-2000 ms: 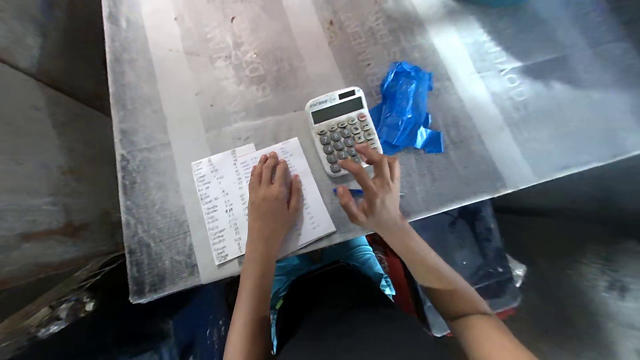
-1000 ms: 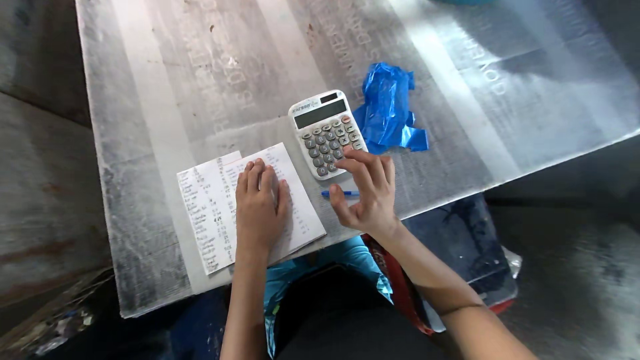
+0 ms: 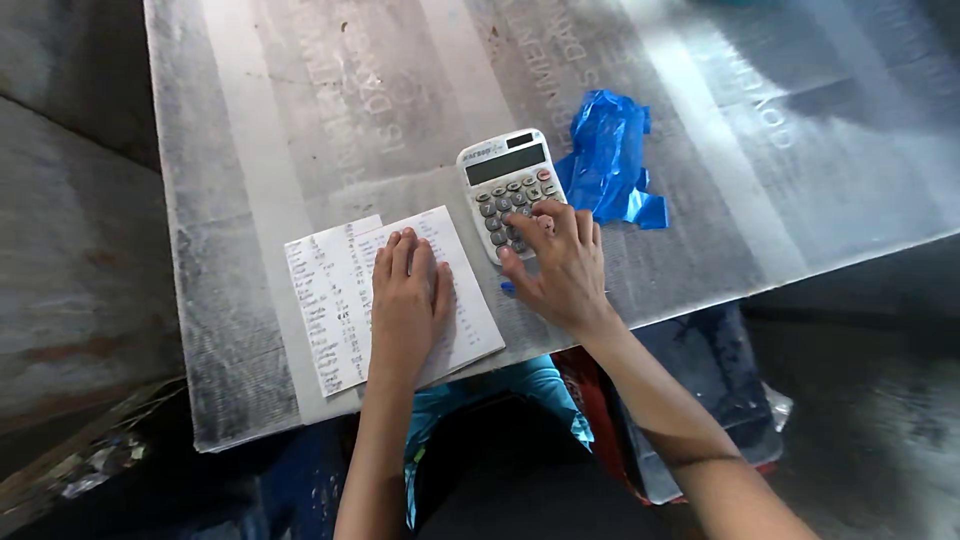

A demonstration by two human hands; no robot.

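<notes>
My left hand (image 3: 407, 304) lies palm down on a sheet of paper (image 3: 466, 319) with handwritten lines. That sheet partly overlaps another handwritten sheet (image 3: 319, 315) to its left. My right hand (image 3: 564, 266) is over the lower keys of a white calculator (image 3: 504, 172), its index finger at the keys and its thumb near the bottom edge. The right hand holds nothing. A blue pen (image 3: 508, 287) lies on the table just below the calculator, mostly hidden under my right hand. Crumpled blue plastic (image 3: 609, 161) lies against the calculator's right side.
The grey table (image 3: 225, 300) is covered with a sheet bearing faint printing. Its near edge runs close to my forearms. Below it at the right stands a dark plastic container or stool (image 3: 705, 390), beside something red (image 3: 600, 409). Litter (image 3: 90, 469) lies on the floor at the left.
My right hand's fingers have shifted over the calculator keys. My left hand stays on the papers. The view has shifted a little.
</notes>
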